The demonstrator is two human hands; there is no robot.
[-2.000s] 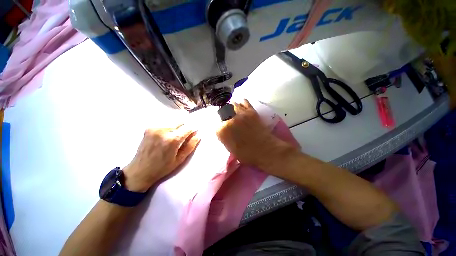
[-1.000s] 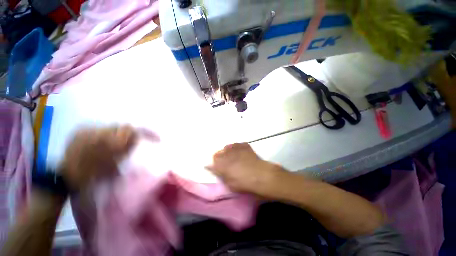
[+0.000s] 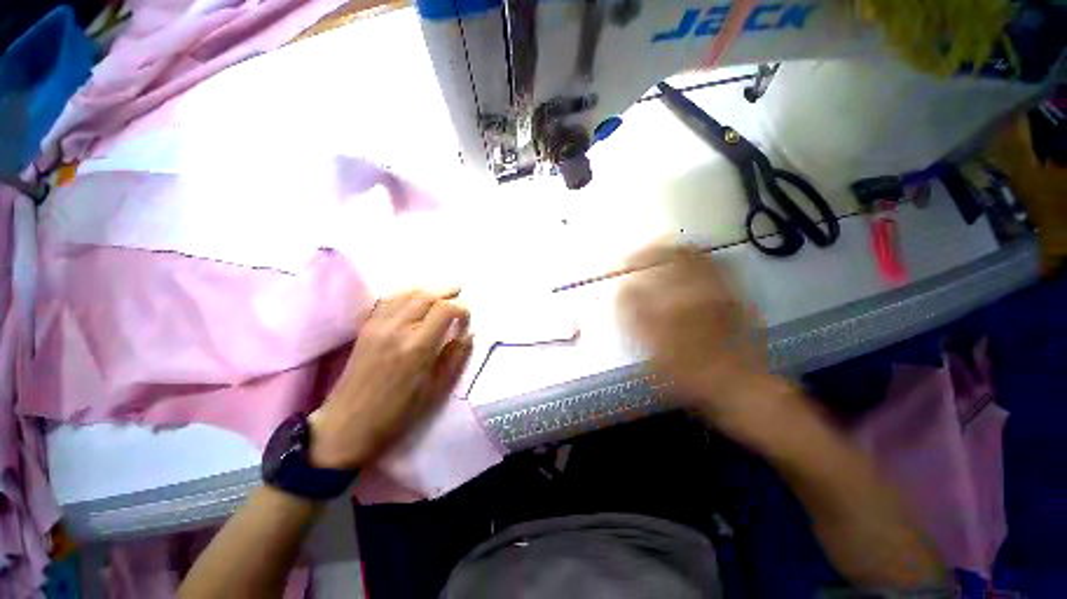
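The pink garment panel (image 3: 199,310) lies spread over the left of the white table, washed out to white near the lamp. A corner of it hangs over the front edge. My left hand (image 3: 410,345), with a dark watch on the wrist, rests on the panel's right part; whether its fingers grip the cloth cannot be told. My right hand (image 3: 690,310) is blurred over the table, right of the panel and off the cloth. The presser foot and needle area (image 3: 509,164) of the sewing machine shows above the panel, with no hand at it.
Black tailor's shears (image 3: 761,181) lie right of the needle. A small red-pink tool (image 3: 886,246) lies near the table's right edge. More pink cloth (image 3: 176,59) is heaped at the upper left, beside a blue container (image 3: 45,82). Pink pieces (image 3: 942,456) hang at the lower right.
The panel has left the needle, was pulled toward me, and now lies spread at the left. My left hand has come back toward the middle. My right hand has let go of the cloth and moved right.
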